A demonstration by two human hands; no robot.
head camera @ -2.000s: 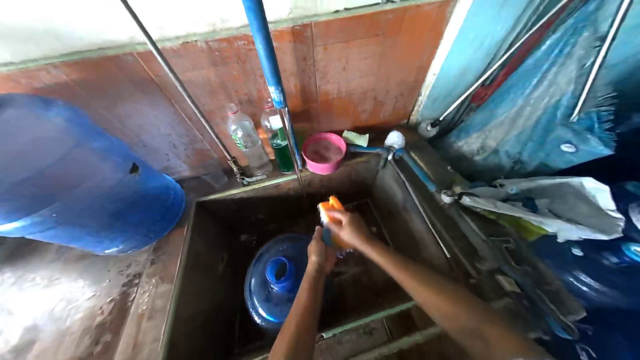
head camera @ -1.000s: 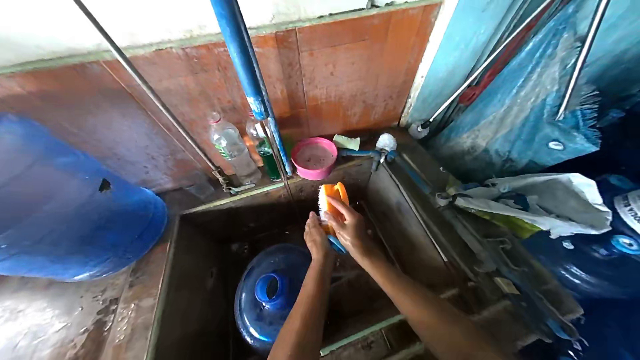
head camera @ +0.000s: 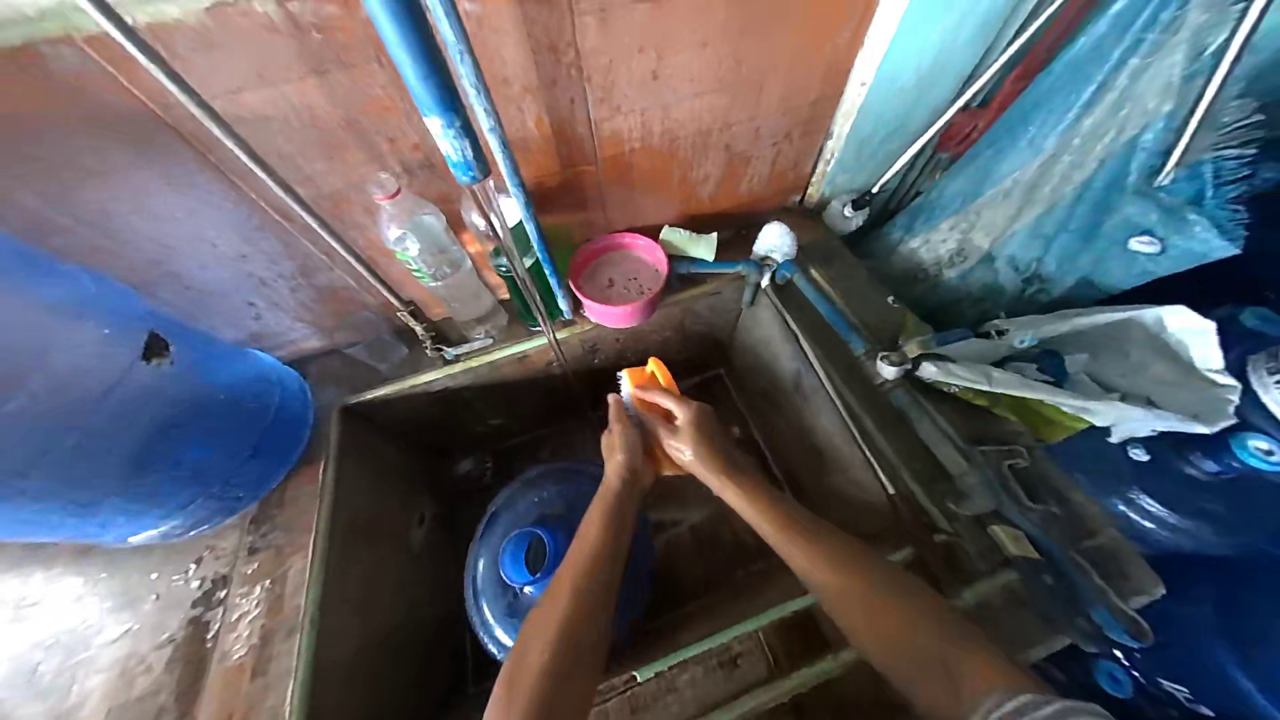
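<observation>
My right hand [head camera: 690,435] is closed around an orange plastic scrub brush [head camera: 654,376], its white bristles turned to the left. Against the bristle side rests my left hand [head camera: 624,445]; whether it grips the brush is partly hidden. Both hands are over the dark basin [head camera: 380,560], near its back wall. Below and left of them, a blue water jug [head camera: 500,590] stands in the basin with its open mouth up. Water runs down from the blue pipe [head camera: 435,90] into the basin, left of the brush.
On the back ledge are a clear plastic bottle [head camera: 435,255], a green-filled bottle [head camera: 525,285], a pink bowl [head camera: 620,315] and a pipe fitting [head camera: 772,260]. A blue barrel [head camera: 140,420] lies at the left. White sacking [head camera: 1130,360] and more blue jugs [head camera: 1170,490] are at the right.
Both hands have stayed together around the orange brush above the basin. A blue item seen under the fingers earlier no longer shows. The view has shifted.
</observation>
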